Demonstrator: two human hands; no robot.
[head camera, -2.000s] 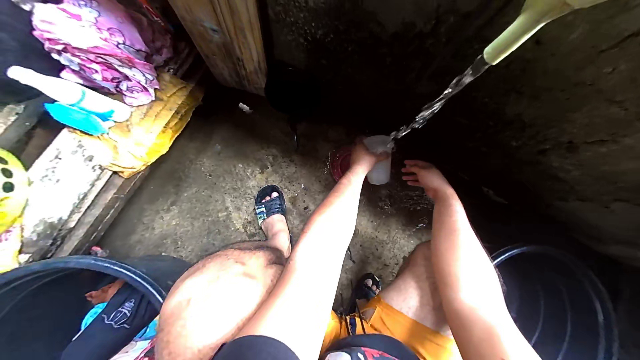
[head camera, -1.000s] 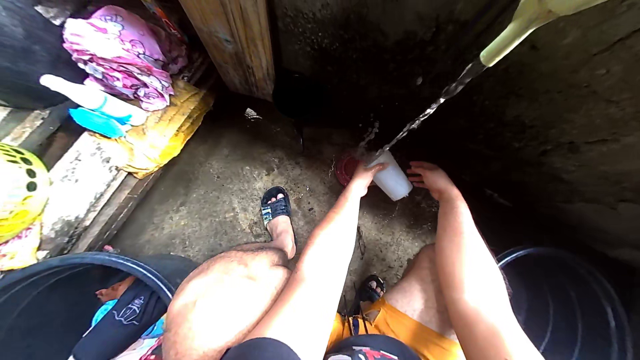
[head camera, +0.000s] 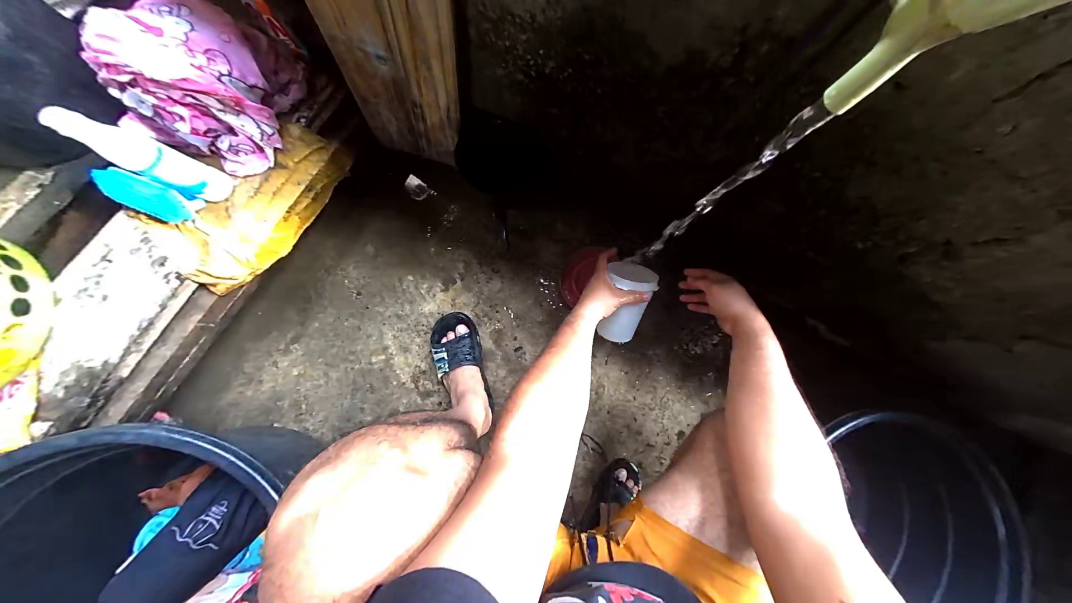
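Note:
My left hand (head camera: 610, 293) is wrapped around a translucent white plastic container (head camera: 621, 322), which stands nearly upright in its grip with its round top toward me. To the right, apart from the container, my right hand (head camera: 718, 297) is held with fingers spread and nothing in it. A stream of water (head camera: 741, 176) falls from a pale yellow-green spout (head camera: 871, 71) at the upper right and comes down at the container's far edge. Partly hidden behind my left hand is a dark red round object (head camera: 578, 276), low near the floor.
A black tub with clothes (head camera: 142, 435) stands at the lower left, another black tub (head camera: 930, 427) at the lower right. Pink patterned cloth (head camera: 193, 75), a white bottle (head camera: 134, 151), a blue item (head camera: 142, 194) and yellow sacking (head camera: 276, 226) lie on the left ledge. A wooden post (head camera: 402, 75) rises beyond.
A second ago the container was tilted with its base toward the right; now it is nearly upright in my left hand. My right hand remains apart from it. Water keeps flowing.

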